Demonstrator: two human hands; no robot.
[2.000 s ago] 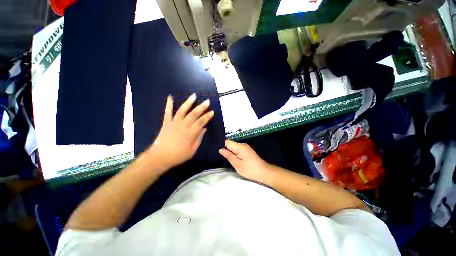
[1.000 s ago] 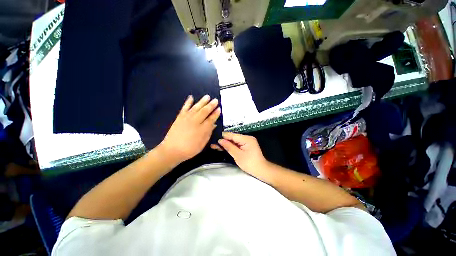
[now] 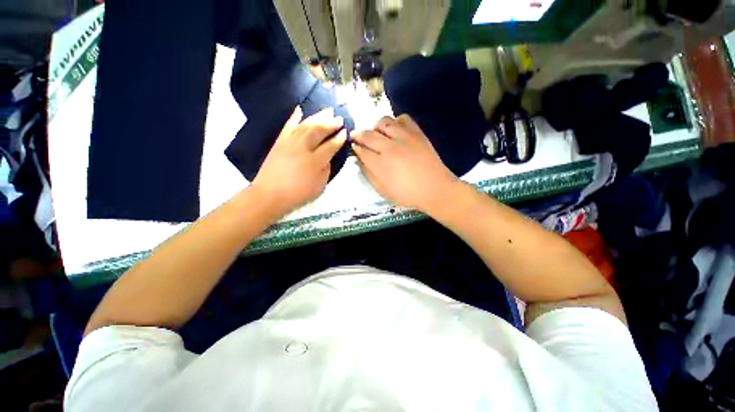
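A dark garment piece [image 3: 259,121] lies bunched and angled under the lit machine head, its lower edge short of the table front. My left hand [image 3: 300,161] is on it, left of the needle area, fingers bent at its right edge. My right hand [image 3: 403,161] meets it there, fingertips pinching the same edge just below the presser foot [image 3: 370,84]. The fingers hide the exact grip. A long dark panel [image 3: 149,121] lies flat at the left. Small dark cut pieces [image 3: 439,96] lie right of the needle, partly behind my right hand.
Black-handled scissors [image 3: 509,138] lie right of the small pieces. A dark cloth bundle [image 3: 600,109] is further right. The green-edged table front [image 3: 322,228] runs below my wrists. A red-orange bag [image 3: 592,248] shows below the table, partly behind my right arm.
Both hands have moved up towards the needle, the right hand most. The garment piece has shifted up off the table front and is now bunched, uncovering white table.
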